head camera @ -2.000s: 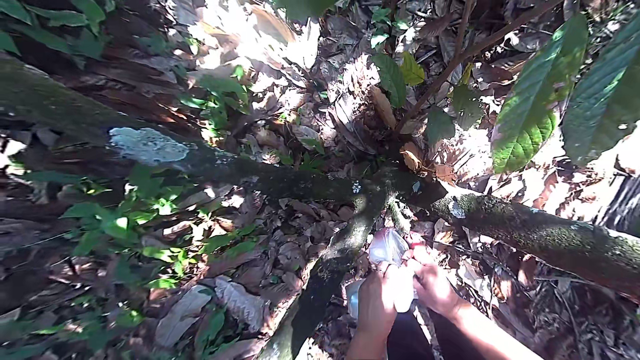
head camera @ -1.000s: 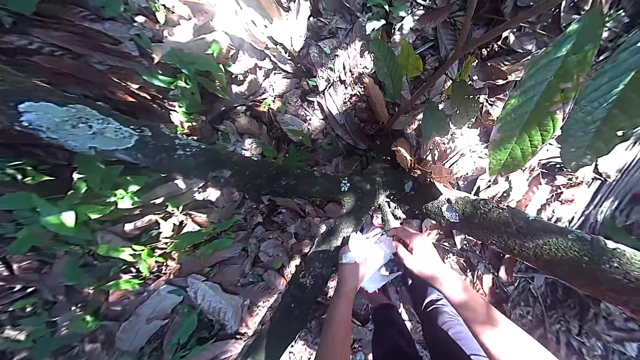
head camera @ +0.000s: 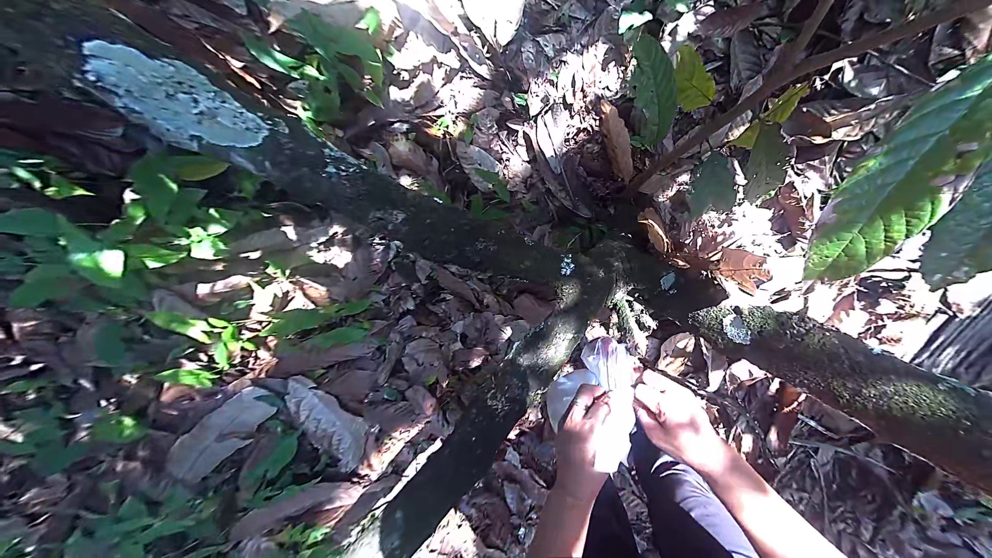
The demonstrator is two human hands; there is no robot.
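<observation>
A thin, whitish translucent plastic bag (head camera: 614, 387) hangs between my two hands, above the base of a branching tree. My left hand (head camera: 583, 426) has its fingers closed on the bag's left side. At the opposite side, my right hand (head camera: 673, 412) pinches its edge with bent fingers. Part of the bag bulges out left of my left hand. Just beyond the bag's top, a short mossy shoot (head camera: 629, 314) stands by the fork of the trunks. What the bag contains, if anything, cannot be made out.
A dark trunk with a pale lichen patch (head camera: 174, 97) runs to the upper left. One mossy trunk (head camera: 837, 364) reaches right, another limb (head camera: 465, 442) comes down left of my hands. Large green leaves (head camera: 891, 186) hang at right. Dry leaf litter (head camera: 325, 422) and low green plants cover the ground.
The bag was bunched between my hands a second ago and now hangs longer and more stretched out. My hands stay close together. The view has shifted slightly.
</observation>
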